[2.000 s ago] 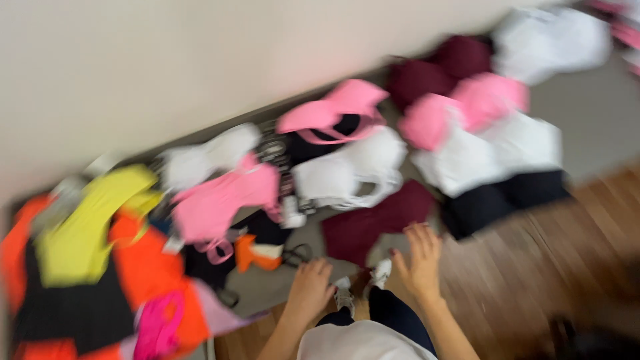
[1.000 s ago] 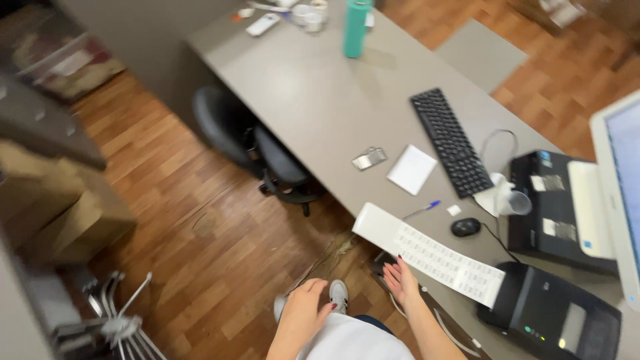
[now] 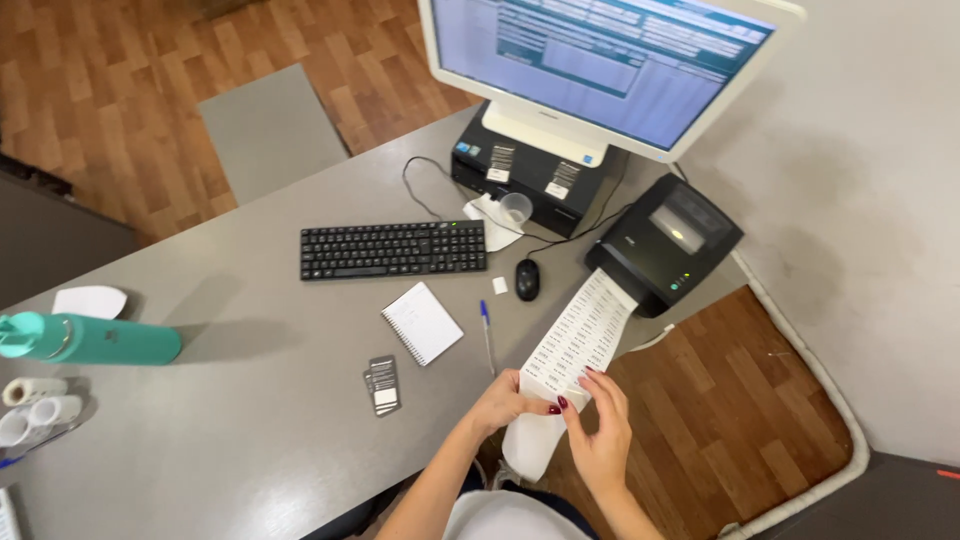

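Observation:
A long strip of printed labels [image 3: 574,341] comes out of a black label printer [image 3: 667,244] and hangs over the desk's front edge. My left hand [image 3: 506,405] grips the strip's left side, its thumb on top and its fingers hidden beneath. On the right side, my right hand [image 3: 604,420] has thumb and index finger at the label surface; whether they pinch a label is unclear. Both thumbs nearly meet. The blank lower end of the strip [image 3: 534,446] hangs below my hands.
On the grey desk [image 3: 247,420] are a keyboard [image 3: 394,250], mouse [image 3: 527,280], spiral notepad [image 3: 422,323], pen [image 3: 487,334], hang tags [image 3: 384,386] and a teal bottle [image 3: 112,341]. A monitor [image 3: 615,67] stands on a black computer case [image 3: 540,169], beside a plastic cup [image 3: 515,208].
The view has swung from garments to the desk, then closer to the printer. One second ago my left hand was away from the label strip; now it holds the strip's edge.

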